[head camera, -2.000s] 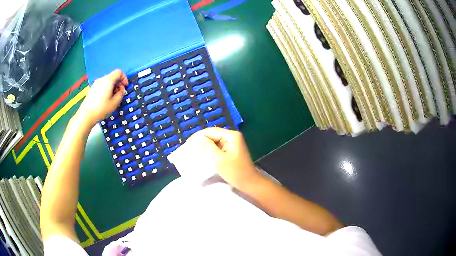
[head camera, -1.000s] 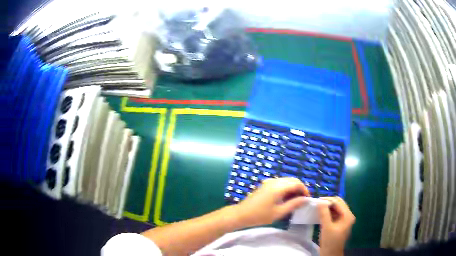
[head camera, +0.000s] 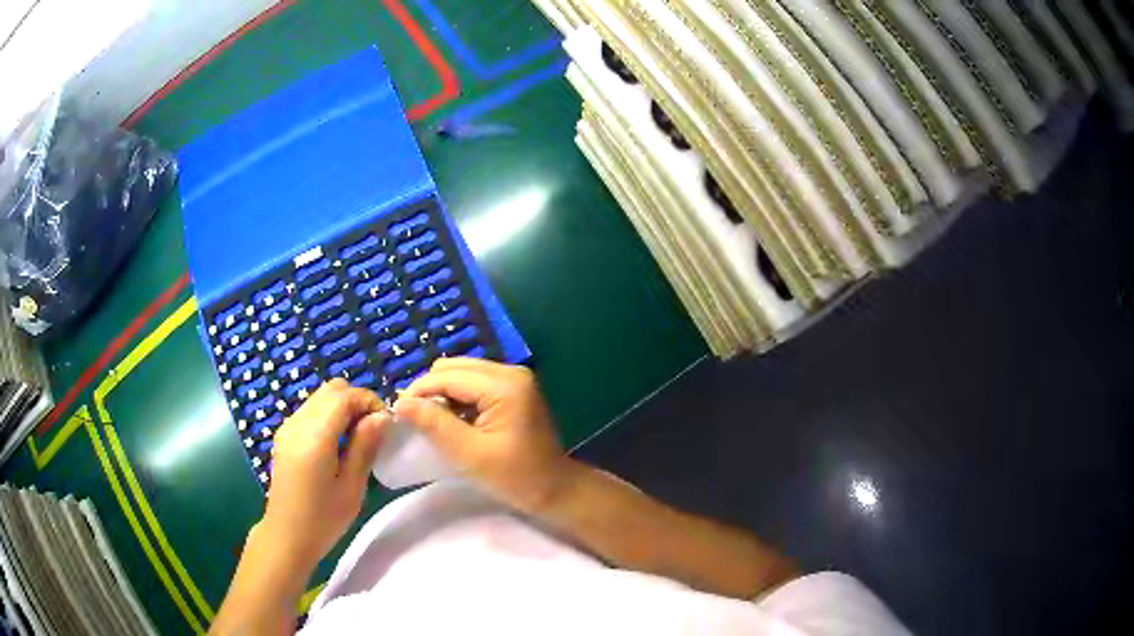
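The black foam insert tray (head camera: 352, 311) lies on the green bench with blue parts (head camera: 326, 307) in rows and columns. White dots mark the part ends in the left columns. A white header label (head camera: 308, 256) sits at its top edge, and the plain blue cover (head camera: 305, 168) lies open above it. My right hand (head camera: 491, 429) grips the white label sheet (head camera: 408, 457) just below the tray. My left hand (head camera: 317, 454) has its fingertips at the sheet's top edge, close to my right fingertips. Whether a label is between the left fingertips cannot be made out.
Tall stacks of pale layered boards (head camera: 771, 137) lean at the right, and another stack (head camera: 69, 565) stands at lower left. A clear plastic bag (head camera: 75, 211) with dark contents lies at far left. Yellow, red and blue tape lines mark the bench. Grey floor (head camera: 796, 460) shows at right.
Two seconds ago my left hand was at the tray's upper left; now it is at the sheet beside my right hand. The camera view has swung to the side and back between frames.
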